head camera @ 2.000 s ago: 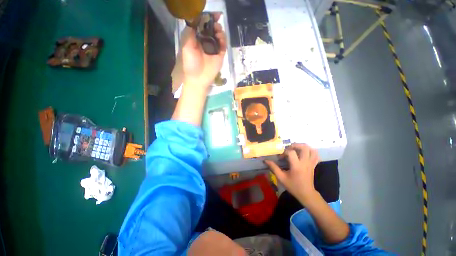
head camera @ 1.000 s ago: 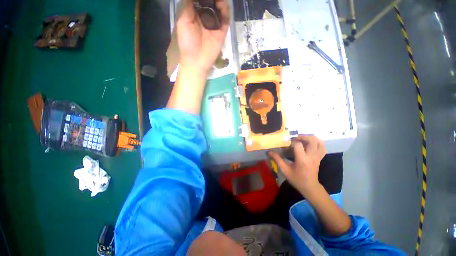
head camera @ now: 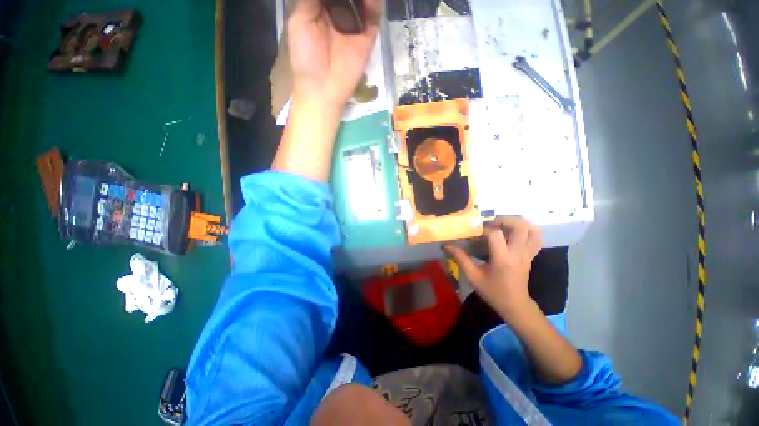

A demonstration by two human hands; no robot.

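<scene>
My left hand (head camera: 324, 54) is stretched out over the far part of the white machine top, cut off by the upper edge. It holds a small dark rounded device (head camera: 345, 14), partly out of the picture. The orange fixture (head camera: 460, 208) lies nearer, with a dark recess and a round orange centre; no device shows in it. The teal plate (head camera: 379, 236) lies beside it on the left. My right hand (head camera: 502, 260) rests at the machine's front edge, by the fixture's near right corner, fingers bent; whether it holds anything cannot be told.
On the green mat (head camera: 179, 333) at left are a sleeved handheld terminal (head camera: 125, 208), a crumpled white wipe (head camera: 146, 288), a brown block (head camera: 93, 40) and a dark device (head camera: 173, 394). A dark thin tool (head camera: 543, 83) lies on the machine top. A red stool (head camera: 416, 306) stands below.
The view has shifted, so the bench things sit further left and higher. My left hand and its device are now nearer the upper edge, partly cut off. My right hand stays at the machine's front edge.
</scene>
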